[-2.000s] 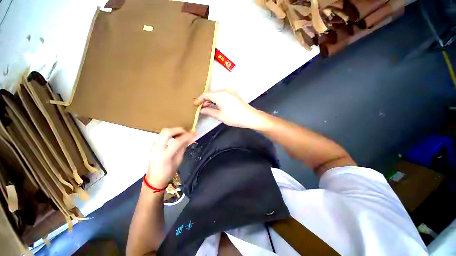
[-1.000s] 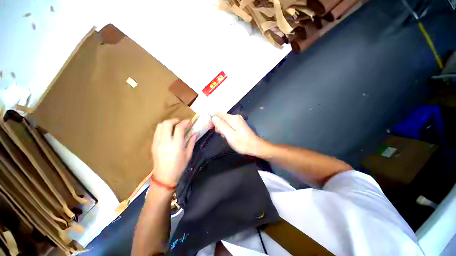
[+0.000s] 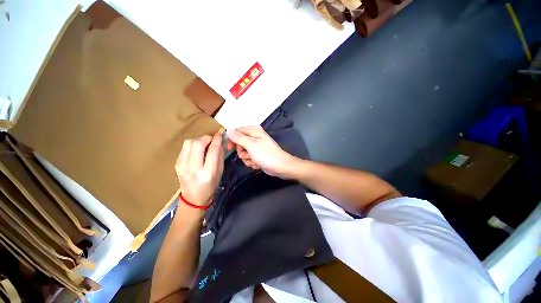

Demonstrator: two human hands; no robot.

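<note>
A brown bag panel (image 3: 107, 112) lies on the white table, turned corner-on to me, with a cream label (image 3: 131, 82) and dark reddish-brown corner patches (image 3: 203, 96). My left hand (image 3: 200, 165) pinches the panel's edge close to my apron. My right hand (image 3: 256, 151) is close beside it, with thumb and fingers pinched together at the same edge; a small pale or grey bit shows between the hands, too small to name. A binding tape tail (image 3: 137, 241) hangs from the panel's near corner. A flat red block with yellow marks (image 3: 247, 80) lies right of the panel.
Stacked bag pieces (image 3: 44, 216) with tape ends stand at the left. More brown pieces (image 3: 368, 15) lie at the top of the table (image 3: 285, 35). On the floor at the right are a carton (image 3: 471, 171) and a blue object (image 3: 495, 133).
Since two seconds ago the panel has been turned and its edge brought between my hands. In the last second the panel shifted slightly up and left in view, and my right hand moved closer to my left.
</note>
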